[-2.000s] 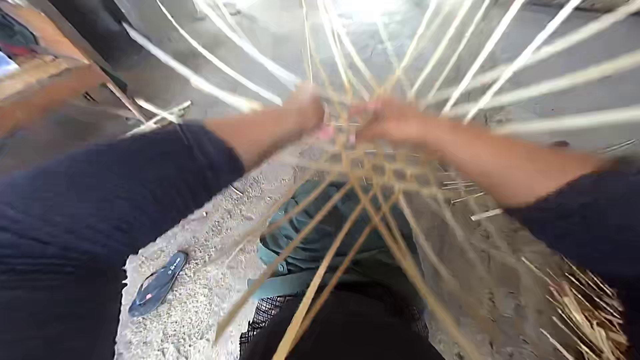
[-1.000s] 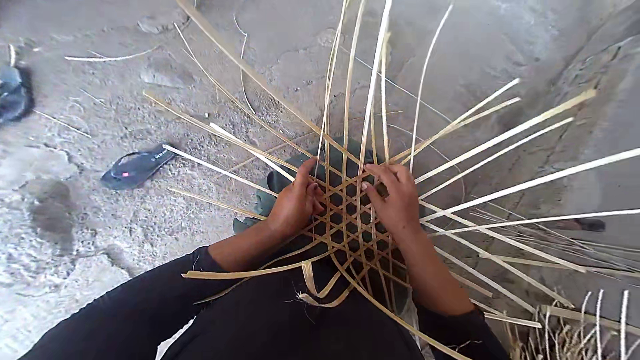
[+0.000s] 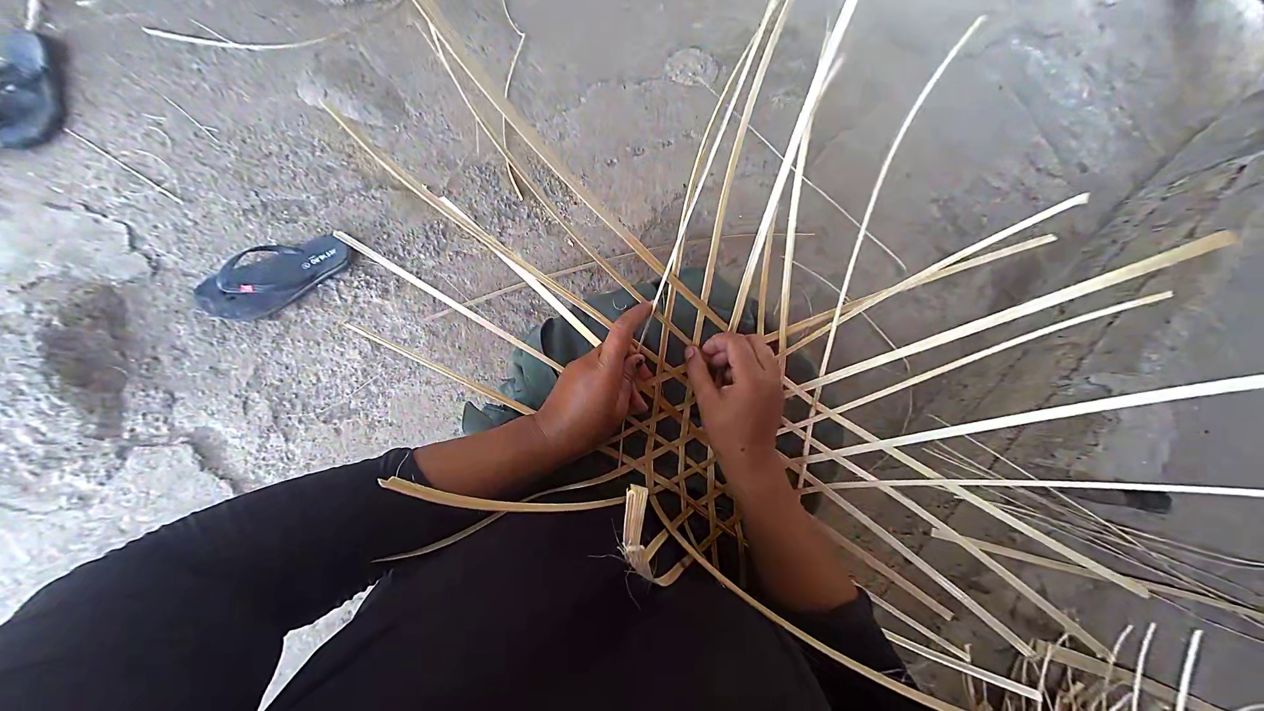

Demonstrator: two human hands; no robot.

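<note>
An open hexagonal weave of split bamboo or cane strips [image 3: 681, 459] lies before my body over dark green cloth [image 3: 553, 346], its long loose ends fanning outward. At the weave's left edge is my left hand [image 3: 597, 385], thumb raised along a strip and the other fingers curled at the strips. My right hand [image 3: 736, 390] pinches the strips at the upper right of the weave, between thumb and forefinger. Its other fingers are bent, and what lies beneath them is hidden. Near my lap, several strip ends [image 3: 635, 528] curl and bend upward.
A dark flip-flop [image 3: 275, 278] lies on the rough concrete floor [image 3: 197, 395] at the left, with part of another dark shoe [image 3: 27, 89] at the upper left edge. Loose thin strips [image 3: 1066, 523] lie at the right, and a bundle of strips [image 3: 1076, 681] is at the lower right.
The view has swung down from two seconds ago. Since one second ago, the left thumb has extended upward along the strips, while both hands stay at the weave.
</note>
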